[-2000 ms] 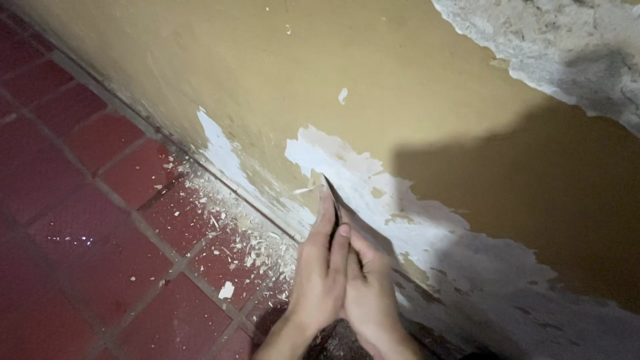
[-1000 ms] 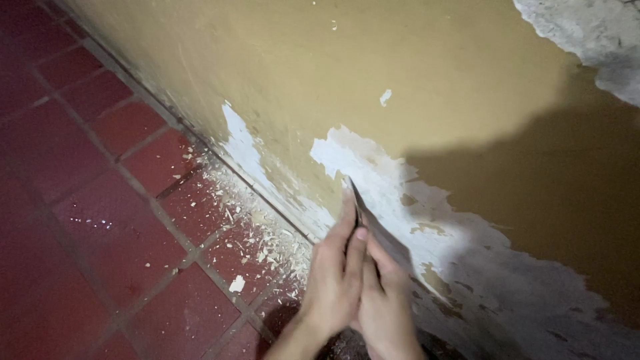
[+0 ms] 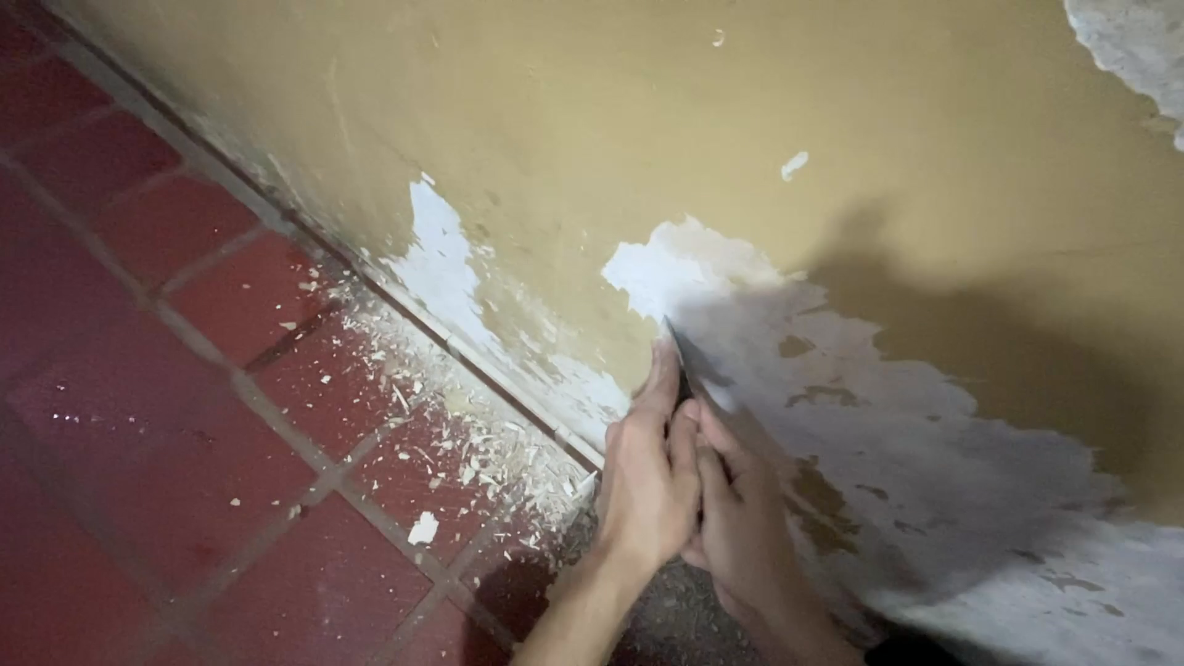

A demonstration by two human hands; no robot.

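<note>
Both my hands are together at the lower middle, around a thin dark metal scraper blade (image 3: 682, 356) seen nearly edge-on. Its tip meets the wall at the lower left edge of a bare white patch (image 3: 879, 444). My left hand (image 3: 647, 472) has a finger stretched along the blade near its tip. My right hand (image 3: 749, 509) is closed behind it, lower and to the right; the tool's handle is hidden in the hands. Yellow-tan paint (image 3: 592, 120) surrounds the patch, and bits of paint remain inside it.
Pale paint flakes (image 3: 499, 462) lie along the foot of the wall on red floor tiles (image 3: 314, 573). A smaller white scraped patch (image 3: 439, 250) is to the left, just above the skirting edge (image 3: 444, 342). Rough bare plaster (image 3: 1133, 46) shows at the top right. Shadows fall across the wall.
The hands and blade stay together near the left end of the white patch, with only small shifts. The view has moved slightly, so the wall marks sit farther right.
</note>
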